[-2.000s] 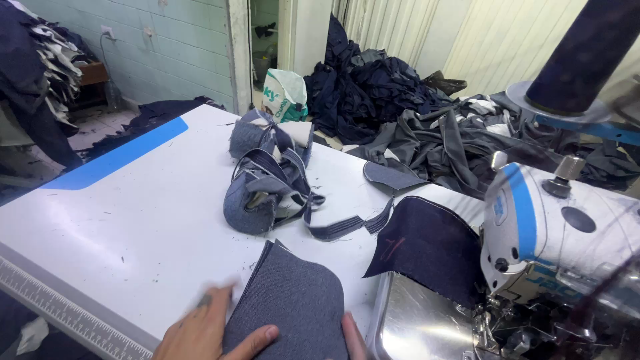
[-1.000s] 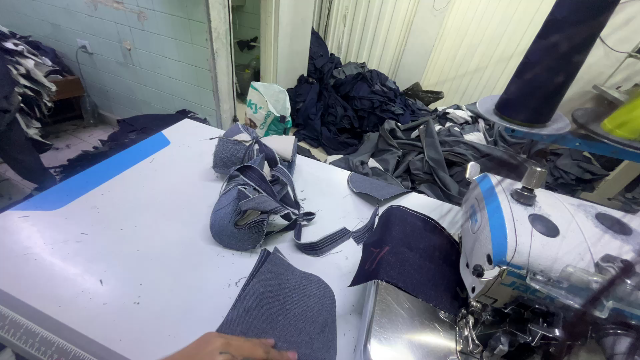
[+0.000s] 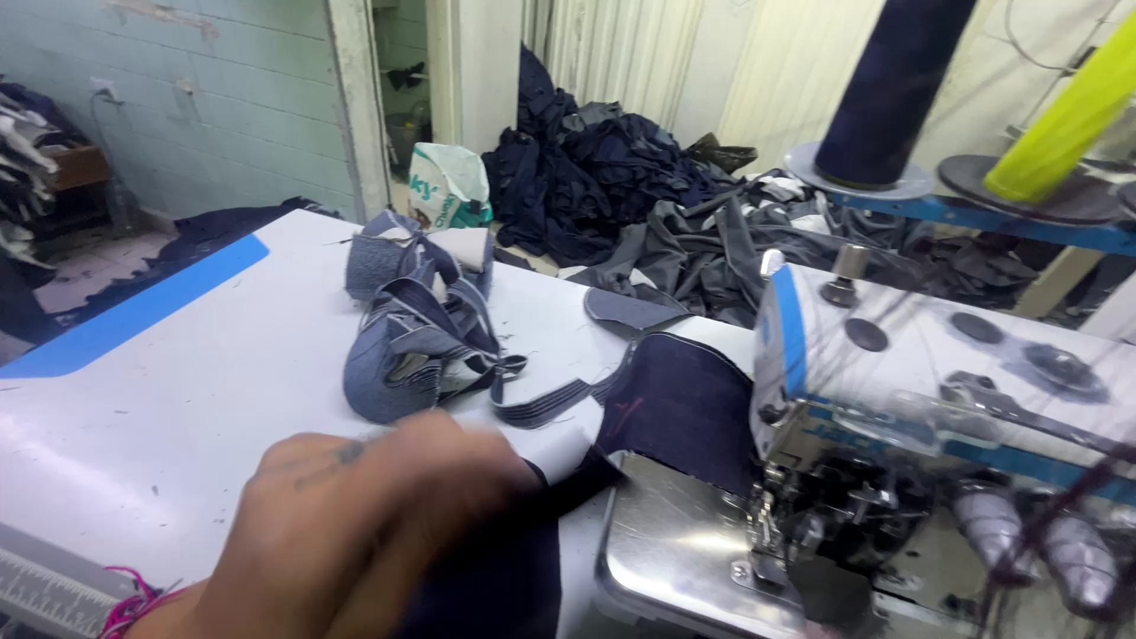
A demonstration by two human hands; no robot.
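My left hand, blurred, is over the near part of the white table, its fingers closed on the edge of a dark navy fabric piece. My right hand is out of sight. Right of the held fabric is the metal plate of an overlock sewing machine. Another navy piece with a reddish mark lies at the machine's needle area. A bundle of denim pieces and strips sits beyond my hand, with a striped strip trailing toward the machine.
A curved grey-blue piece lies at the table's far edge. Behind are heaped dark garments and a white-green bag. Navy and yellow thread cones stand at the right. A ruler strip runs along the near-left edge.
My right hand, seen beside the grey-blue piece two seconds ago, has left view. My left hand has risen from that piece, and dark navy fabric now shows at its fingers.
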